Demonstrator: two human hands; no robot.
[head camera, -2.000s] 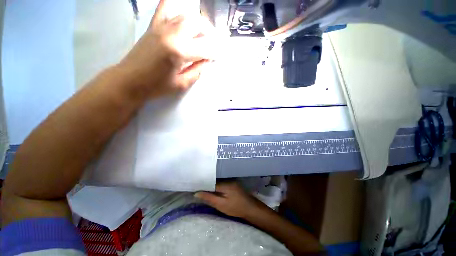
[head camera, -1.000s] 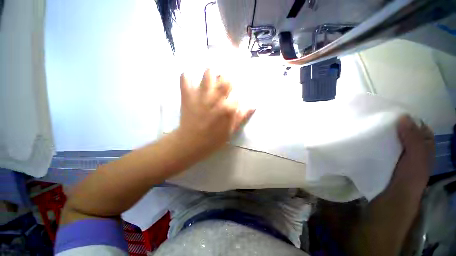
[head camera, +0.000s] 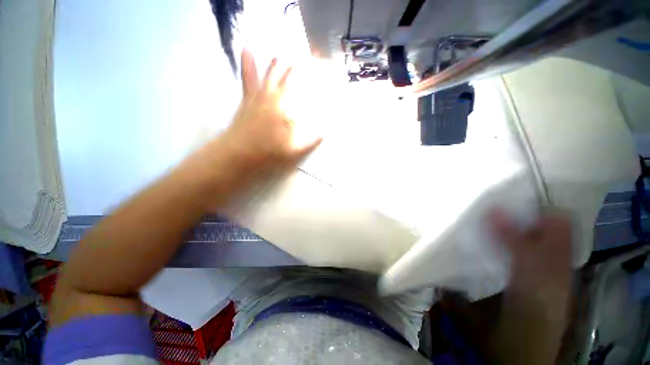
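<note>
My left hand (head camera: 267, 125) lies with fingers spread on the white fabric panel, left of the needle area (head camera: 367, 68). It grips nothing. The lamp washes out the cloth around its fingertips. The cream fabric panel (head camera: 321, 228) lies against the white one and reaches over the table's front edge. My right hand (head camera: 534, 239) is blurred. It is on the folded right part of the white fabric panel (head camera: 456, 249) and appears to hold it. The dark ribbed cylinder (head camera: 443, 121) stands right of the presser foot.
A left stack of cut pieces (head camera: 32, 142) lies at the table's left. Cream cut pieces (head camera: 581, 135) lie at the right. The ruled table edge (head camera: 214, 235) runs across the front. A red basket (head camera: 178, 338) is below. The machine head (head camera: 499, 21) hangs above.
Both hands came onto the fabric, which now spreads across the machine bed. Since one second ago, my right hand has moved left and down with its folded part; my left hand has shifted slightly left.
</note>
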